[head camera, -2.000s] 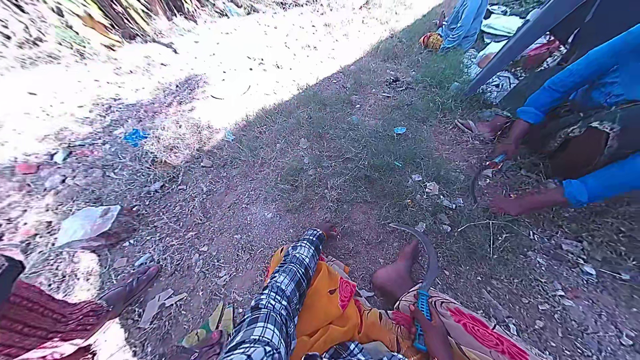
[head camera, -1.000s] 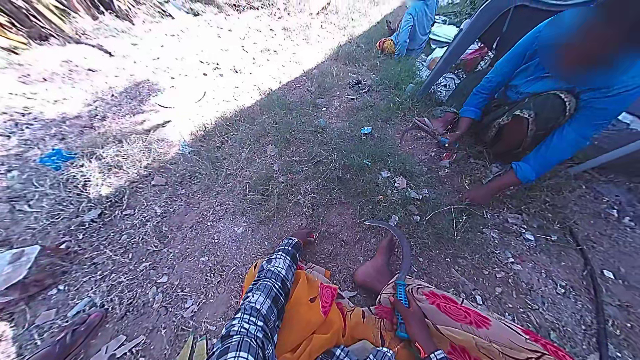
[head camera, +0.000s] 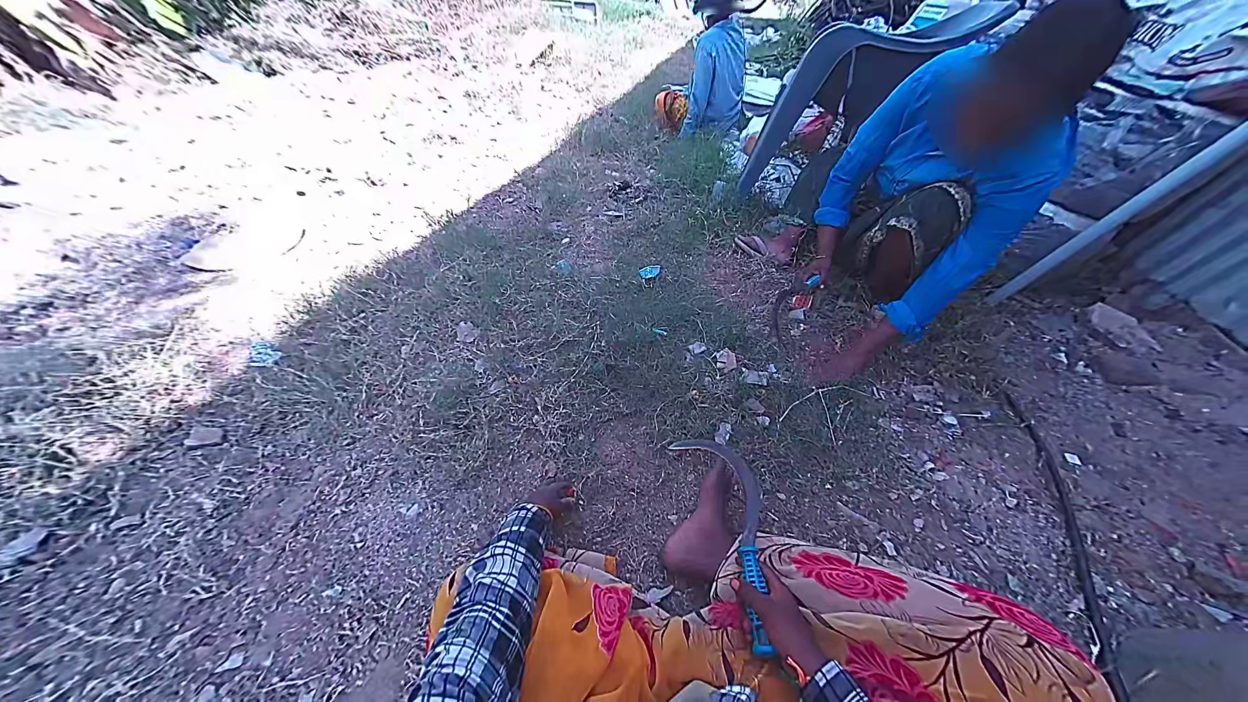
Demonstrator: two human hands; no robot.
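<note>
My right hand [head camera: 777, 606] grips the blue handle of a sickle [head camera: 749, 492]; its curved metal blade points up and curls to the left above my bare foot [head camera: 699, 536]. My left hand [head camera: 554, 497], at the end of a checked sleeve, rests low at the ground by the edge of the short grass [head camera: 585, 341]. Its fingers are too small and dark to tell whether they hold anything. Orange and floral cloth [head camera: 604, 634] covers my legs.
A person in a blue shirt [head camera: 1014, 185] crouches at the right with another sickle [head camera: 780, 310]. Behind are a grey plastic chair [head camera: 795, 93] and a second person [head camera: 717, 73]. A black hose [head camera: 1063, 507] lies at the right; litter and stones dot the ground.
The view has swung to the right, showing more of the crouching person. My right hand keeps its grip on the sickle, and my left hand stays low at the ground.
</note>
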